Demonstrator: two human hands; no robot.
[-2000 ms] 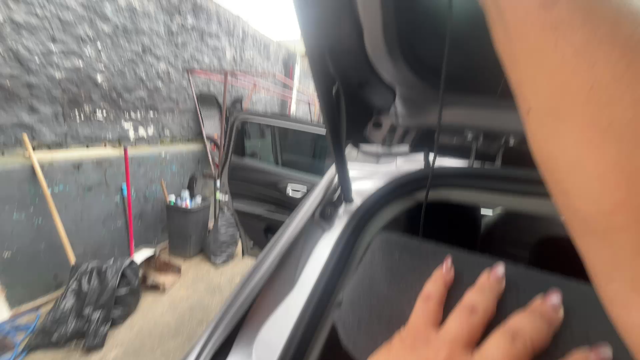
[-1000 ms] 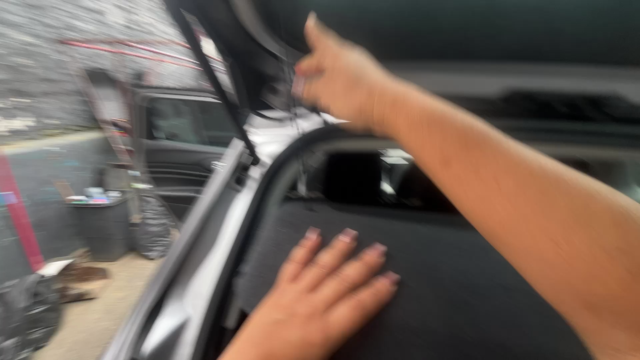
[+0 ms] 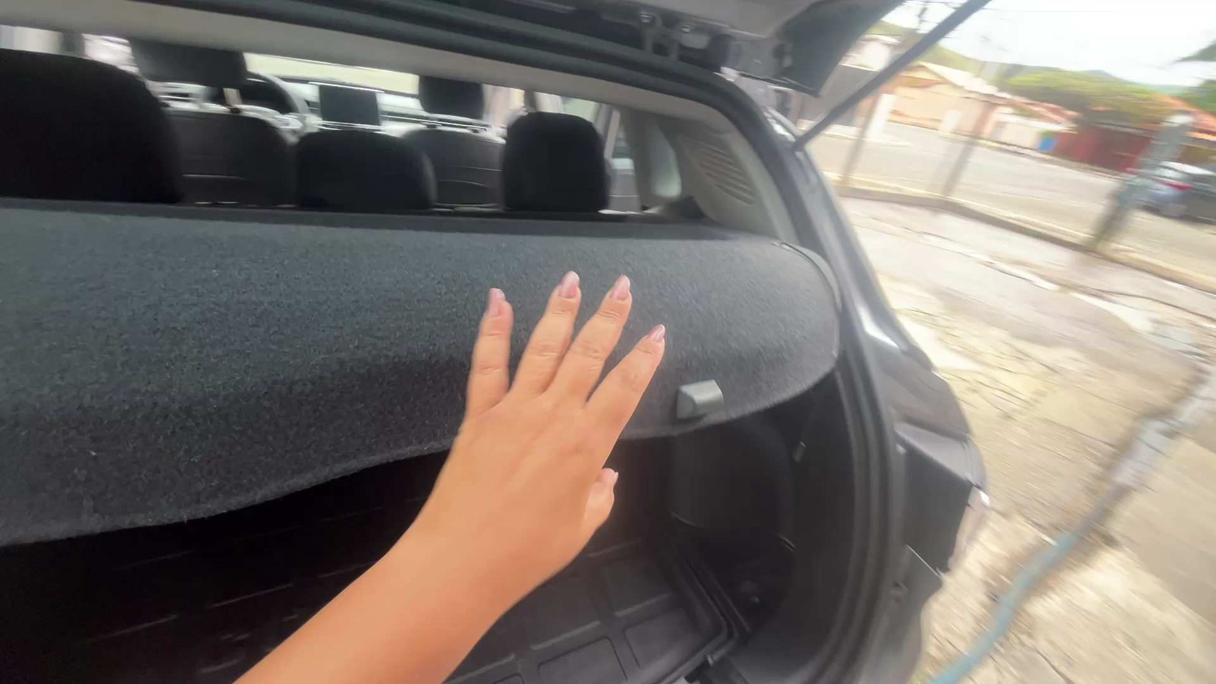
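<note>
My left hand [image 3: 541, 427] reaches in from the bottom, fingers spread and pointing up, back of the hand toward me. It holds nothing. Its fingers lie over the dark carpeted parcel shelf [image 3: 285, 313] of a car; whether the fingertips press on it cannot be told. The shelf slopes, its curved near edge hanging over the cargo area. A small grey plastic piece [image 3: 699, 399] sits near that edge, right of my hand. Below is the black ribbed cargo tray [image 3: 608, 608], partly hidden by my arm. My right hand is out of view.
Seat headrests [image 3: 554, 161] rise beyond the shelf. Overhead is the raised tailgate [image 3: 807, 38], with its support strut [image 3: 893, 71] slanting at the upper right. The body's opening edge [image 3: 855, 427] curves down at the right. Outside, a pale blue hose [image 3: 1021, 589] lies on cracked paving.
The view has swung right, from the opening's left side to its right. My right hand, raised by the tailgate a second ago, has left view. My left hand remains spread over the shelf.
</note>
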